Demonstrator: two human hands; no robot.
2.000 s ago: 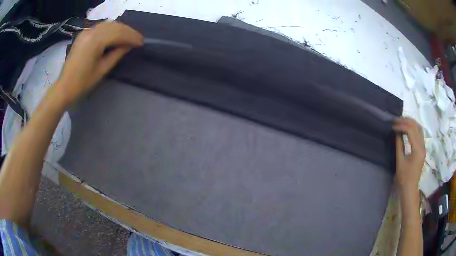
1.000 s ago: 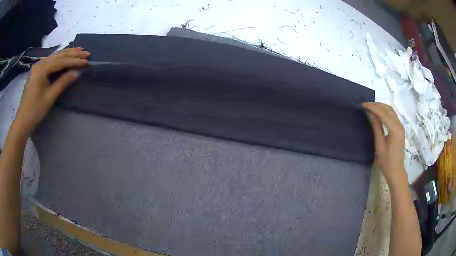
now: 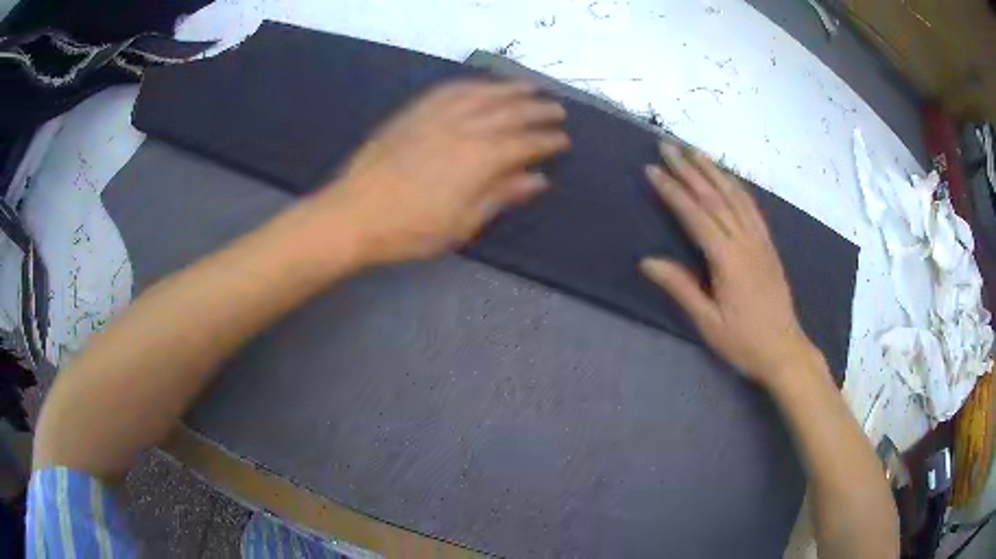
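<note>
A wide near-black cloth piece (image 3: 590, 246) lies flat along the far side of the grey cloth panel (image 3: 470, 382), its near edge running slantwise across the panel. My left hand (image 3: 448, 169) is over the middle of the dark cloth, slightly blurred, fingers pointing right and holding nothing. My right hand (image 3: 726, 251) lies on the dark cloth to the right of it, palm down, fingers spread and empty. A thin grey cloth edge (image 3: 497, 68) shows beyond the dark cloth's far edge.
The white table cover (image 3: 699, 66) has loose dark threads on it. Crumpled white scraps (image 3: 934, 284) lie at the far right. Black cloth pieces (image 3: 76, 76) lie at the upper left. A yellow-brown table edge (image 3: 273, 486) and speckled floor show below.
Both hands have let go of the dark cloth's two ends and moved inward to its middle. The dark cloth now lies flatter, without the raised ridge. The camera view has shifted.
</note>
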